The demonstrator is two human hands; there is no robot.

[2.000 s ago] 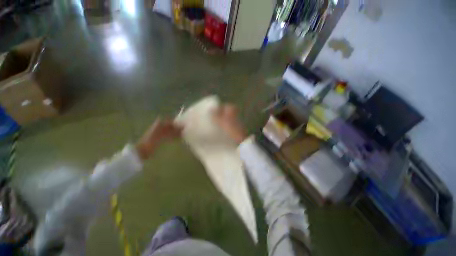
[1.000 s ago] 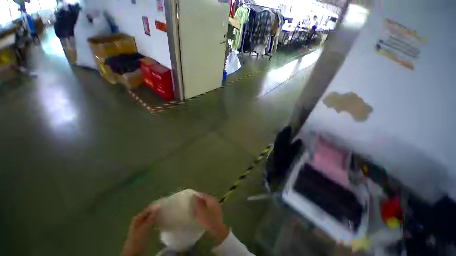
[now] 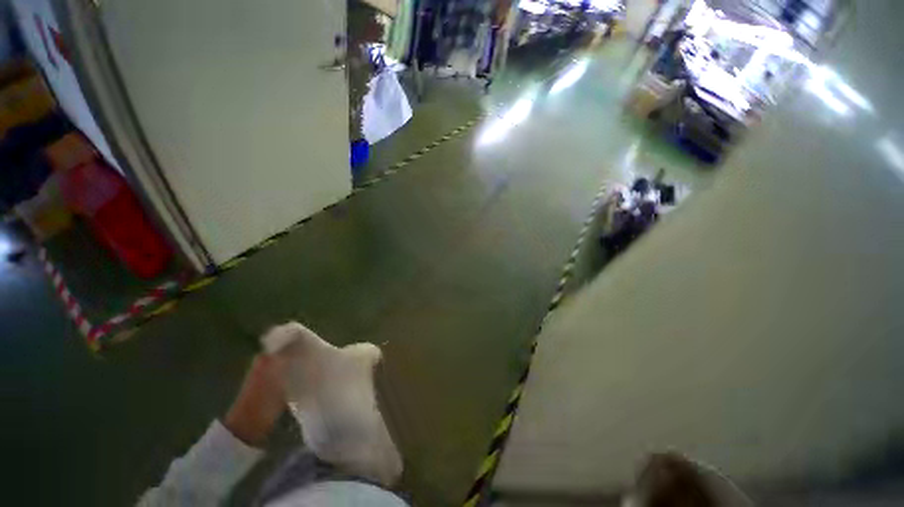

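A cream cut panel [image 3: 342,396] hangs in front of me at the lower left centre, its top edge bent over and its lower end near my body. My left hand [image 3: 260,391] is shut on the panel's upper left side; the cloth hides the fingertips. No right hand shows on the panel. A blurred brown shape [image 3: 684,482] is cut off by the bottom edge at the right; I cannot tell whether it is my right hand.
A pale door [image 3: 243,109] stands ahead left, with red boxes [image 3: 119,218] beside it. Yellow-black tape [image 3: 515,396] runs along a pale wall [image 3: 704,327] on the right. Hanging garments [image 3: 451,40], a white bag [image 3: 385,107] and dark items on the floor [image 3: 634,213] are farther off.
The view has turned right and moved nearer the door and passage. My right hand has left the panel, which my left hand still holds. The desk items at the right have left the view.
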